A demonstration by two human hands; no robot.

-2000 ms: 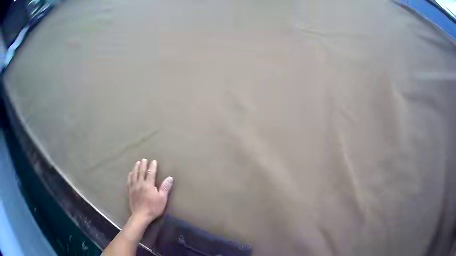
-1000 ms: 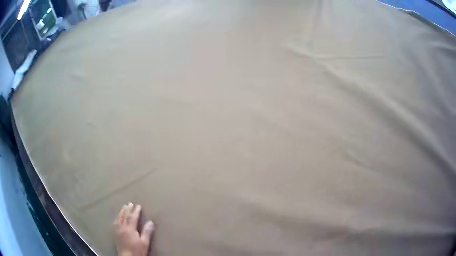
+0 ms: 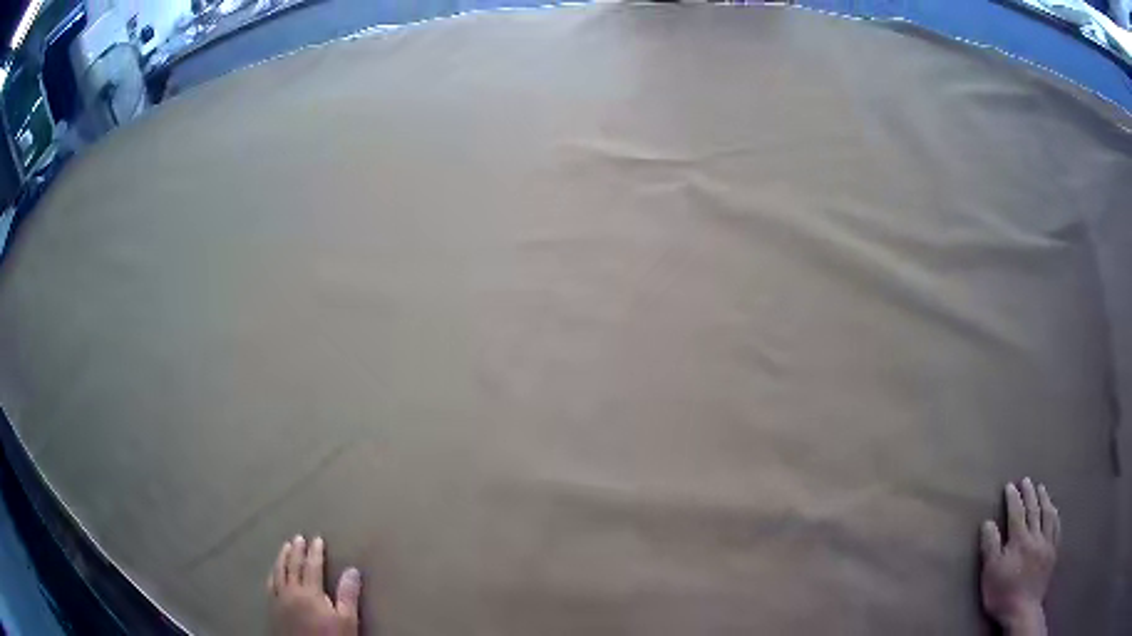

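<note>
A wide tan fabric ply [image 3: 497, 311] covers the table, with folds and wrinkles mostly in its right half and a short crease near my left hand. My left hand [image 3: 313, 589] lies palm down on the cloth at the bottom left, fingers a little apart, its wrist cut off by the picture's edge. My right hand [image 3: 1022, 559] lies palm down on the cloth at the bottom right, fingers pointing away from me. Neither hand holds anything.
A dark table rim [image 3: 87, 547] with a thin pale fabric edge curves along the lower left. A blue surface [image 3: 410, 31] runs beyond the far fabric edge. Blurred equipment [image 3: 114, 75] stands at the upper left. Thin items lie at the upper right.
My right hand has come into view on the cloth. My left hand sits lower in the picture. The view has shifted to show the far fabric edge, and the dark bar seen earlier is out of view.
</note>
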